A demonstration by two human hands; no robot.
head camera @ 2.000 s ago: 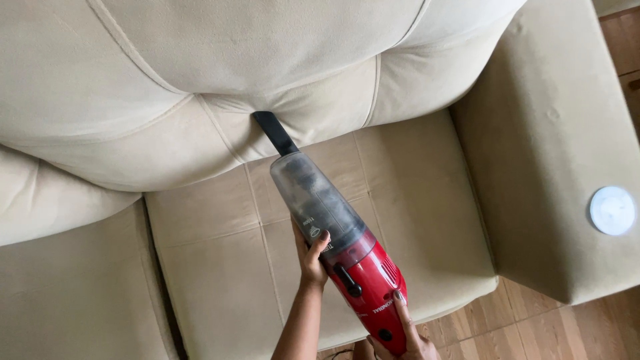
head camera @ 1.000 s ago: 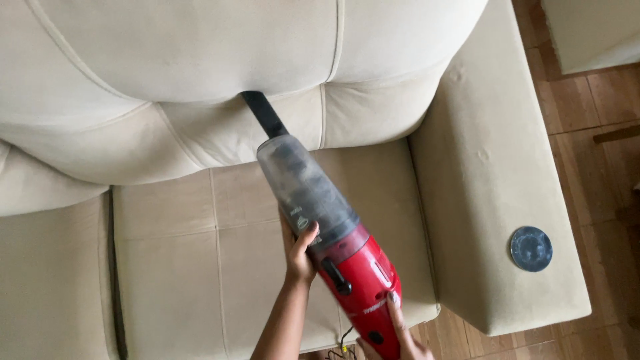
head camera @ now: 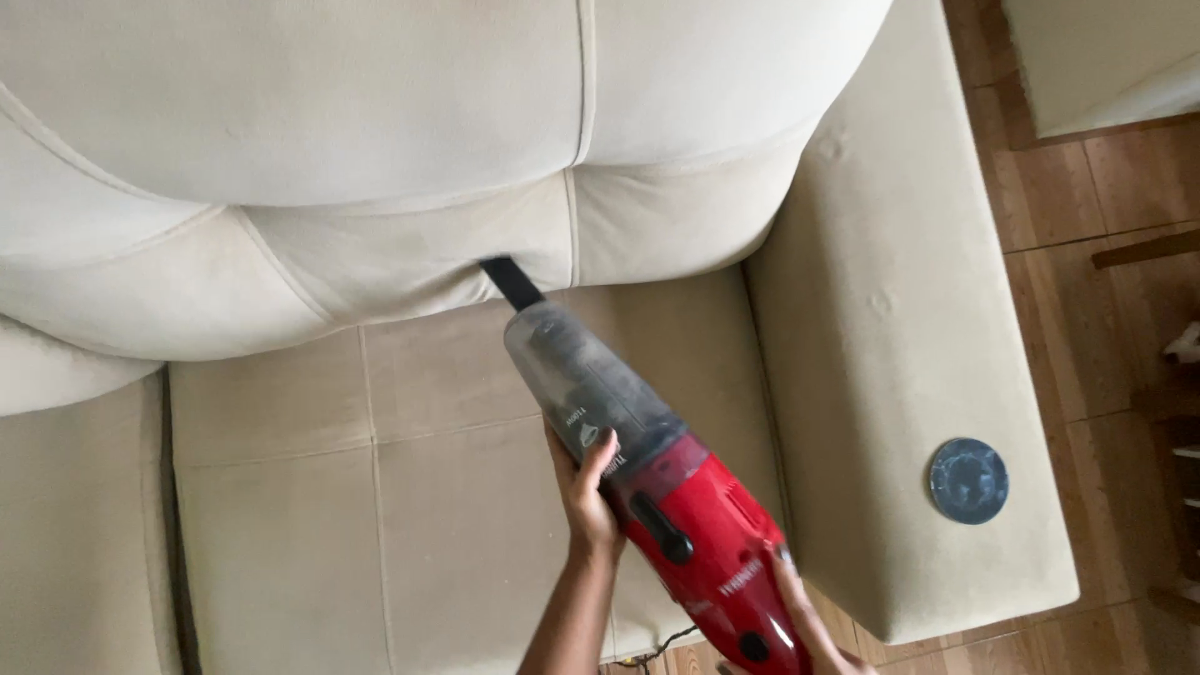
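Note:
A red handheld vacuum cleaner (head camera: pixel 703 525) with a clear, dusty canister (head camera: pixel 591 384) lies slantwise across the lower middle of the view. My left hand (head camera: pixel 588 497) grips it where the canister meets the red body, thumb on top. Around the rear of the body, at the bottom edge, is my right hand (head camera: pixel 806 609), partly cut off by the frame. The black crevice nozzle (head camera: pixel 513 281) presses into the lower part of the beige sofa's back cushion (head camera: pixel 403 253), just above the seat cushion (head camera: pixel 469 525), and dents the fabric.
The sofa's armrest (head camera: pixel 919 356) stands at the right, bearing a round dark-blue coaster (head camera: pixel 969 481). A dark cord (head camera: pixel 670 642) runs below the seat's front edge. Beyond the armrest lie wood-look floor tiles (head camera: pixel 1097 356) and another beige upholstered piece (head camera: pixel 1106 56). A gap separates two seat cushions at left.
The nozzle tip has come down from the crease higher on the back cushion to its lower part, nearer the seat. Both hands stay on the vacuum. The view has shifted.

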